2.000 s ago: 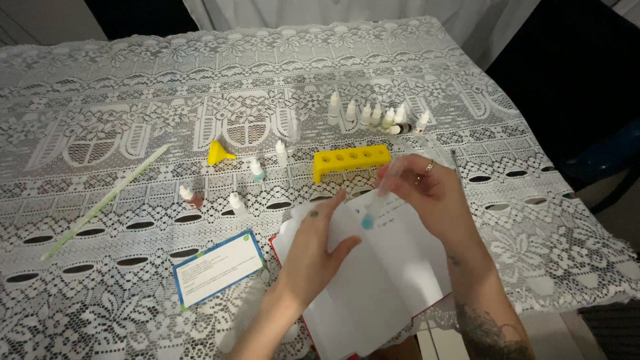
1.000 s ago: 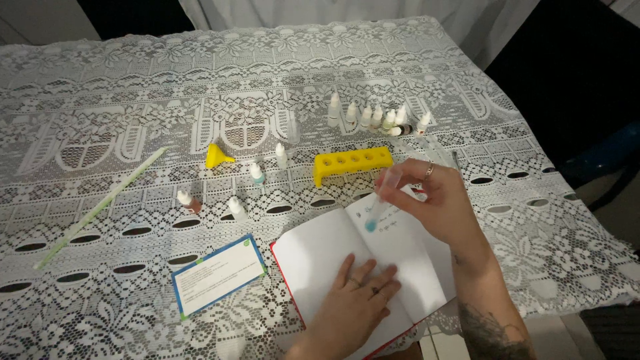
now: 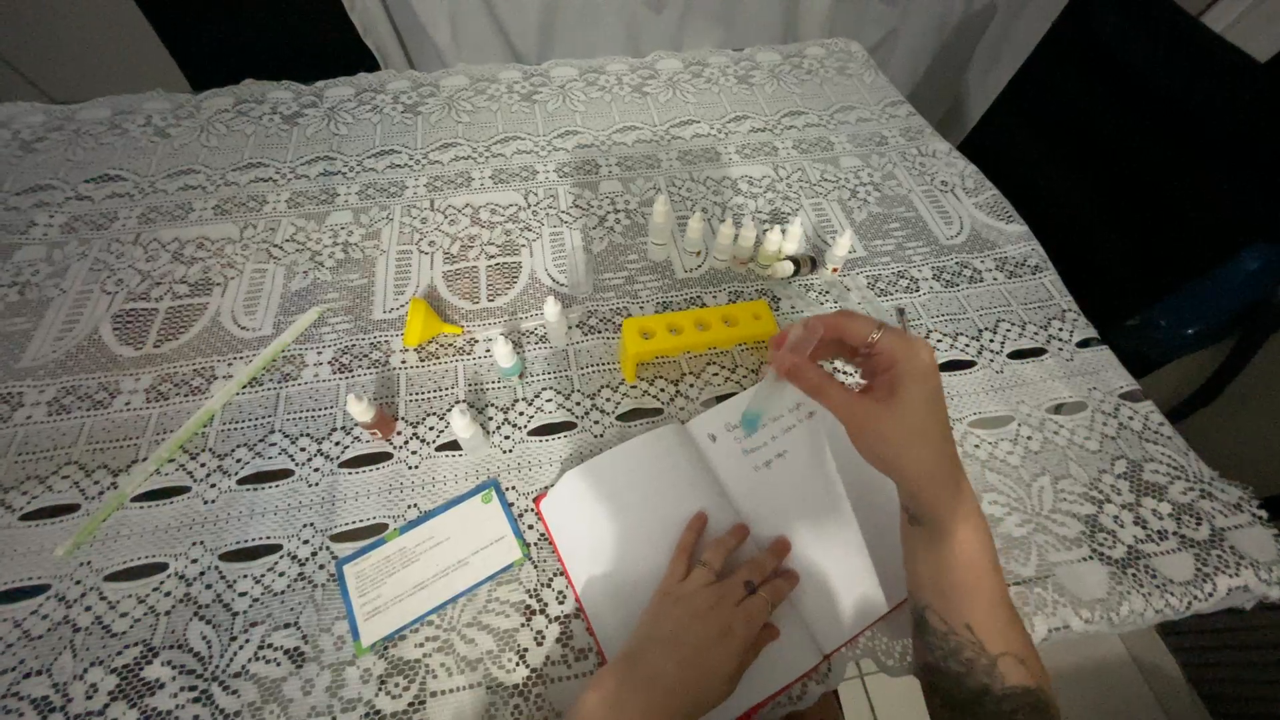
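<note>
My right hand [image 3: 860, 390] pinches the top of a clear test tube [image 3: 765, 395] that holds a little blue liquid at its lower end. The tube is tilted over the right page of an open notebook [image 3: 640, 500] with a red cover and handwriting. My left hand [image 3: 725, 590] lies flat across the notebook's lower pages, fingers apart. Just beyond the notebook stands a yellow plastic test tube rack [image 3: 700, 330]. To its left are a small dropper bottle of blue-green liquid [image 3: 507, 358], a white-capped dropper bottle [image 3: 555, 320], another one [image 3: 467, 430] and one with reddish contents [image 3: 371, 415].
Several dropper bottles [image 3: 727, 243] stand behind the rack, and a dark one [image 3: 795, 266] lies on its side. A yellow funnel [image 3: 428, 323], a pale green strip [image 3: 190, 430] and a blue-edged printed card [image 3: 430, 565] rest on the lace tablecloth [image 3: 250, 200].
My left hand, raised near the tube two seconds ago, has come down onto the notebook, whose pages now lie spread. My right hand still holds the tube over the right page.
</note>
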